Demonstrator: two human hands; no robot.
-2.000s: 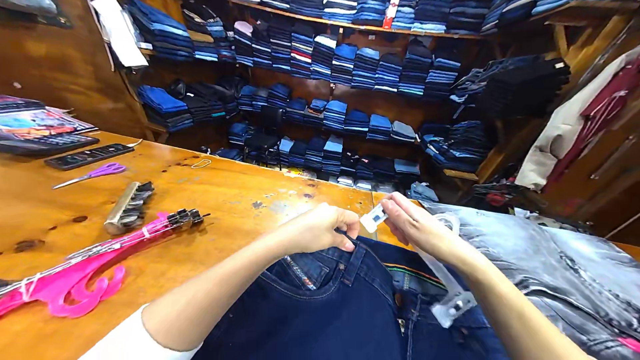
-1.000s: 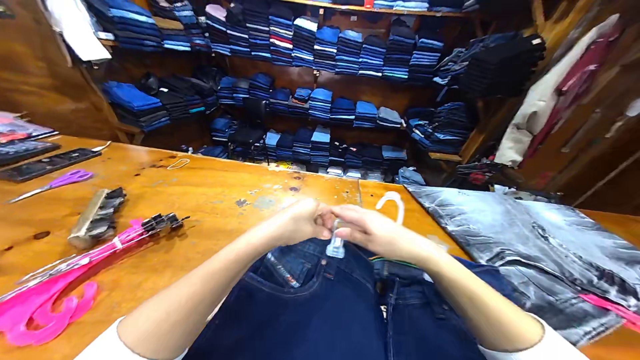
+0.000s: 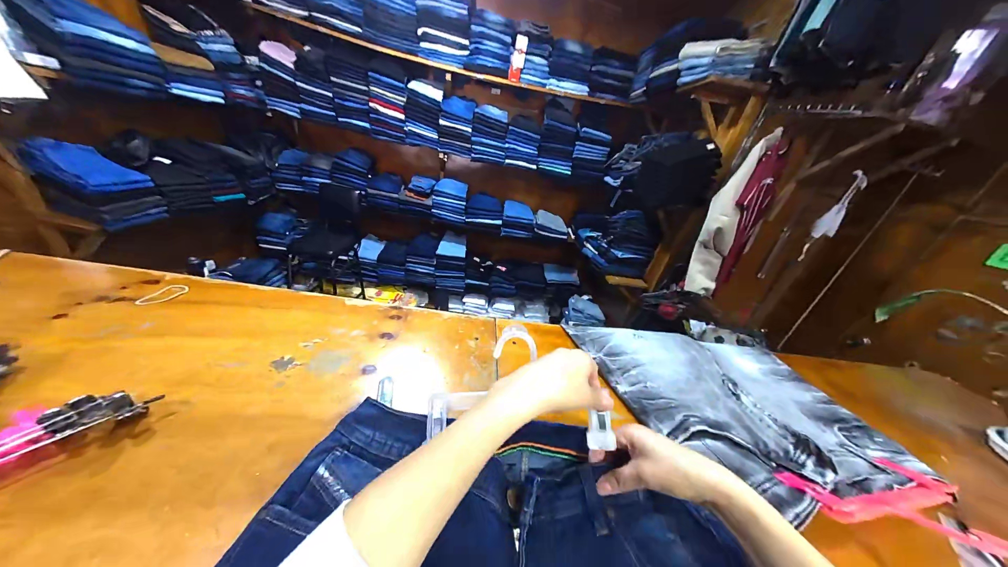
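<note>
Dark blue jeans lie at the front of the wooden counter, waistband away from me. A clear plastic clip hanger lies across the waistband, its hook pointing away. Crossed over to the right, my left hand grips the hanger by its right clip. My right hand pinches the waistband just beside that clip, thumb on the front of the denim. Near the left end of the waistband another clear clip part shows. Whether the right clip is closed on the denim cannot be told.
Grey washed jeans lie on the counter at the right, with a pink hanger on them. Pink hangers with black clips are at the left edge. A rubber band lies farther back. Shelves of folded jeans stand behind.
Both hands have moved from the left part of the waistband to its right part. The hanger, held up in the hands two seconds ago, now lies along the waistband. The view has shifted to the right.
</note>
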